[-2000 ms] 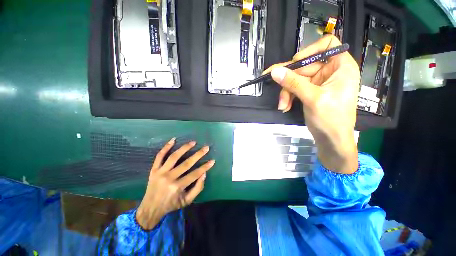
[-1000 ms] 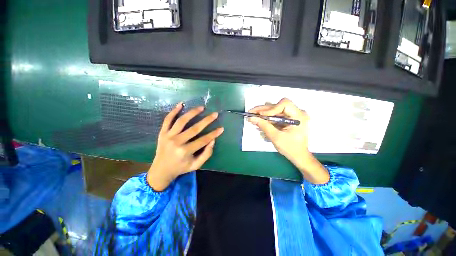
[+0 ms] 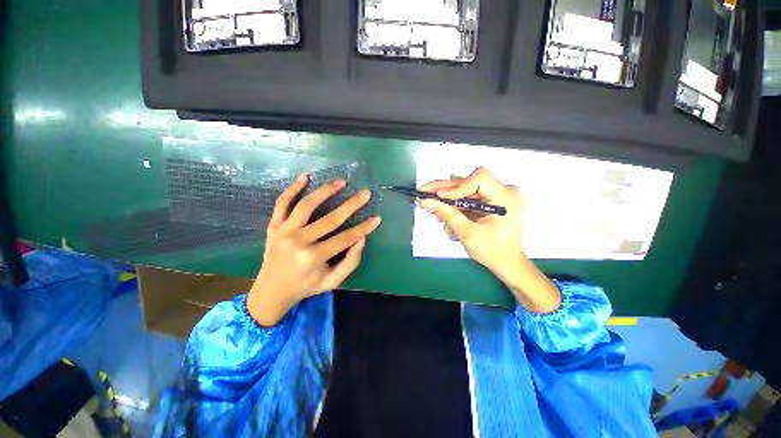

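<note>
My left hand [image 3: 312, 244] lies flat with spread fingers on the right part of a clear gridded sheet [image 3: 218, 190] on the green bench. My right hand [image 3: 488, 227] grips black tweezers [image 3: 462, 204] over a white label sheet [image 3: 582, 205]. The tweezers point left, with the tips at the right end of the clear sheet, close to my left fingertips. Whether the tips hold a small piece is too small to tell. Phone units, one of them in the second slot [image 3: 418, 34], sit in a black foam tray [image 3: 342, 98] at the top.
The green bench [image 3: 77, 145] runs across the view. A tiny white piece [image 3: 146, 163] lies left of the clear sheet. A dark mass stands at the right edge. Below the bench are a brown box [image 3: 184, 299], blue floor with yellow-black tape, and blue cloth at the lower left.
My right hand with the tweezers has left the second phone unit and come down to the clear sheet's right end. The tray appears higher in view. Lately, little has moved.
</note>
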